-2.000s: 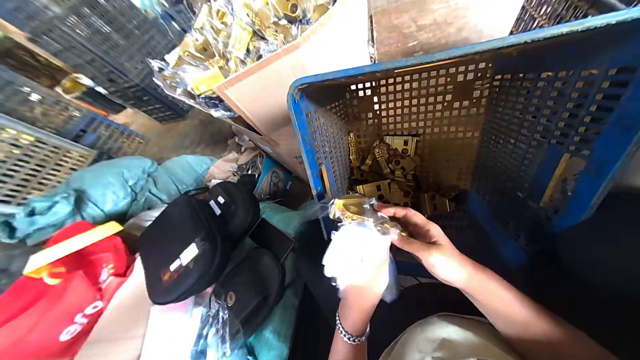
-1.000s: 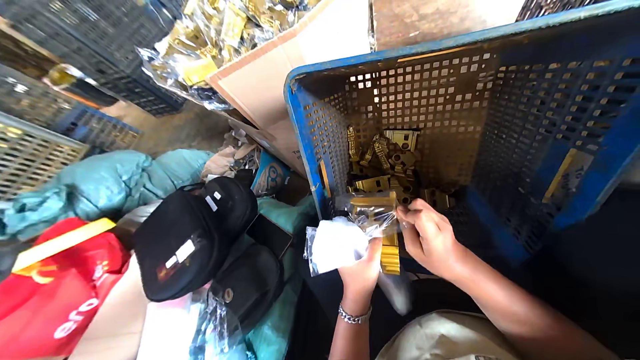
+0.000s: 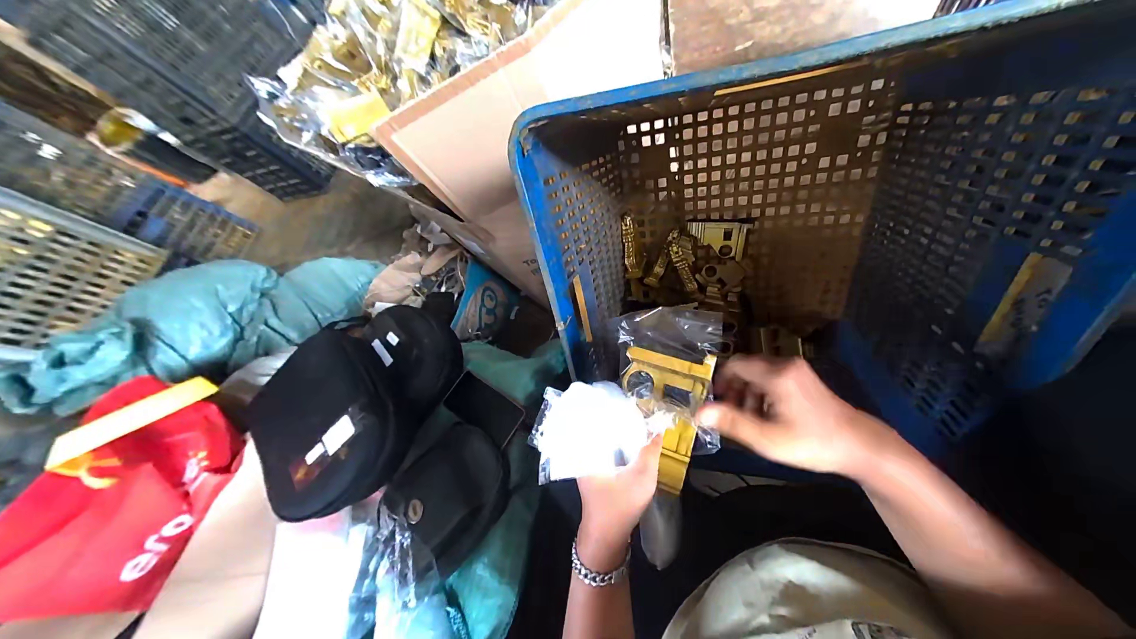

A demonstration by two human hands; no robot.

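Note:
My left hand (image 3: 621,484) holds a stack of clear plastic bags (image 3: 593,432) together with a gold-coloured metal plate (image 3: 670,377), which has round and square cut-outs and lies in or under clear film. Beside the plate's right edge is my right hand (image 3: 785,413), its fingers curled and partly blurred; whether it pinches the film cannot be told. More gold-coloured metal parts (image 3: 719,244) lie at the bottom of the blue plastic crate (image 3: 532,213), just beyond my hands.
A cardboard box (image 3: 470,124) holds bagged gold-coloured parts (image 3: 382,53). Left of my hands are black zip cases (image 3: 328,426), a red bag (image 3: 115,515) and teal sacking (image 3: 204,306). Stacked plastic crates (image 3: 160,71) stand at the upper left.
The gold-coloured plate now shows face-on above my left hand, with clear film around it. My right hand has shifted slightly and its fingers have loosened from their pinch.

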